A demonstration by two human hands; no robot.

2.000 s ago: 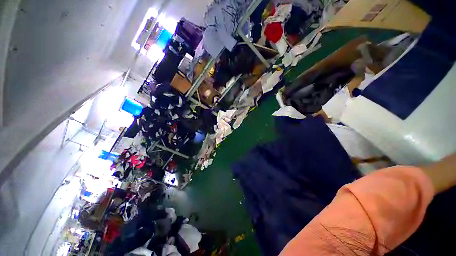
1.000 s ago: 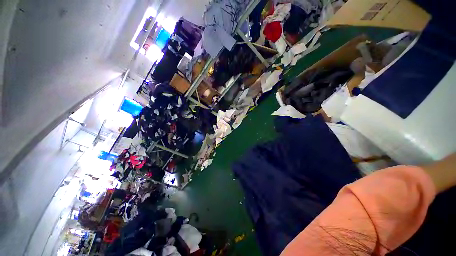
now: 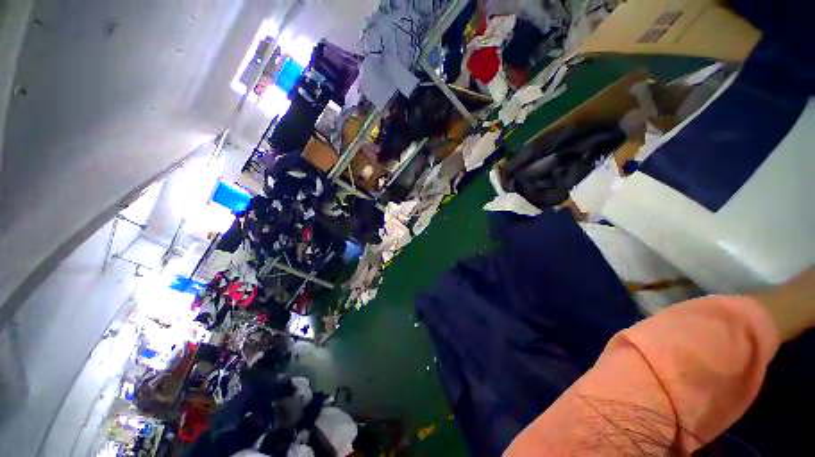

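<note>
Neither of my hands is in the picture. An orange sleeve with a piece of bare forearm shows at the lower right, and the arm is cut off by the right edge. A large navy cloth (image 3: 527, 312) hangs beside the sleeve, over the green floor. Another navy panel (image 3: 715, 161) lies over the rounded white table edge (image 3: 706, 236) at the right. What the hands hold is out of view.
An open cardboard box (image 3: 572, 116) with dark and grey scraps stands beyond the white table. A tan cardboard piece (image 3: 670, 31) is at the top right. Pale scraps (image 3: 393, 223) line the green floor (image 3: 375, 330). Racks and cloth piles (image 3: 295, 205) stand farther off.
The view has shifted very slightly. The sleeve and the navy cloths stay nearly where they were.
</note>
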